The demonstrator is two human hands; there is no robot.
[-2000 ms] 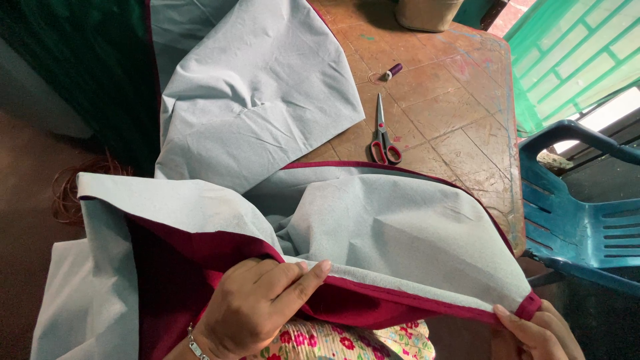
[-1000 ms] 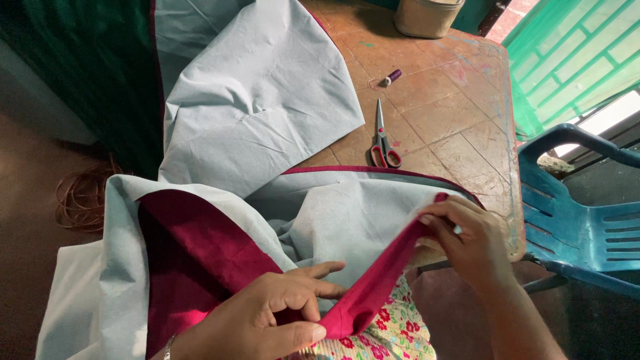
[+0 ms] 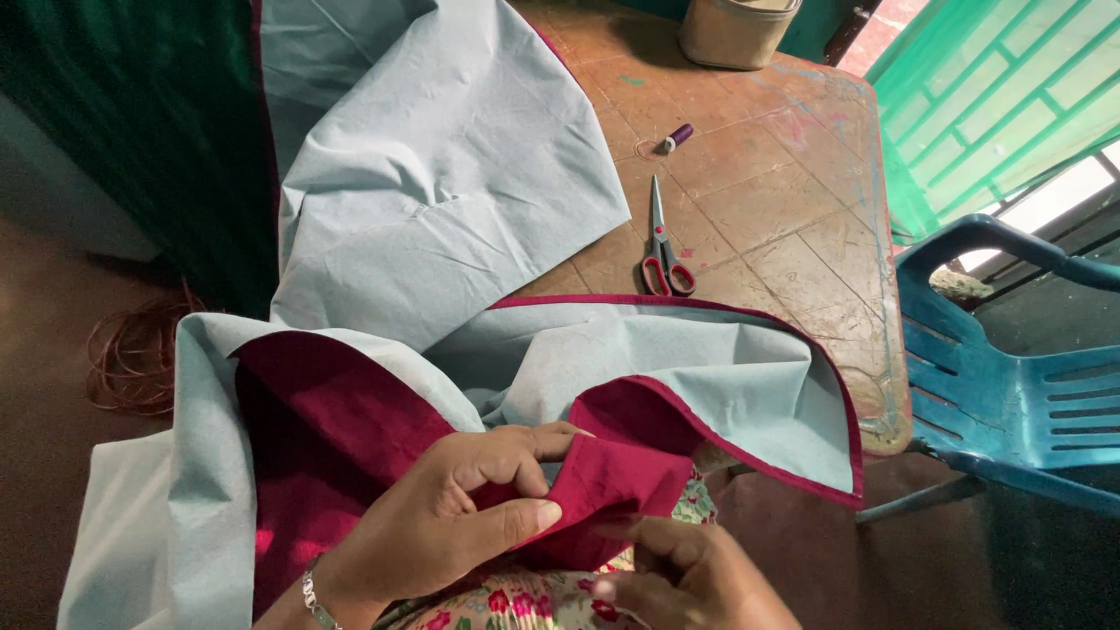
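Observation:
A large cloth, pale blue-grey on one face and maroon on the other, spreads over my lap and the table, with a narrow maroon border; its maroon side (image 3: pixel 341 437) is turned up at the left. My left hand (image 3: pixel 472 503) pinches a folded maroon edge between thumb and fingers. Just below and right of that fold is my right hand (image 3: pixel 674 569), fingers curled close to the cloth; whether it grips any of it is unclear. Scissors (image 3: pixel 662 249) with black and red handles lie on the table beyond the cloth, below a small spool of dark purple thread (image 3: pixel 679 137).
The brown table (image 3: pixel 787 219) has worn, marked edges. A beige container (image 3: pixel 738 31) stands at its far side. A blue plastic chair (image 3: pixel 1006 367) is at the right, near a green curtain (image 3: pixel 989 114). Coiled reddish cord (image 3: pixel 140 350) lies on the floor at the left.
The right hand has come down from the raised cloth edge to a place beside the left hand. More of the bordered pale corner now lies spread at the right.

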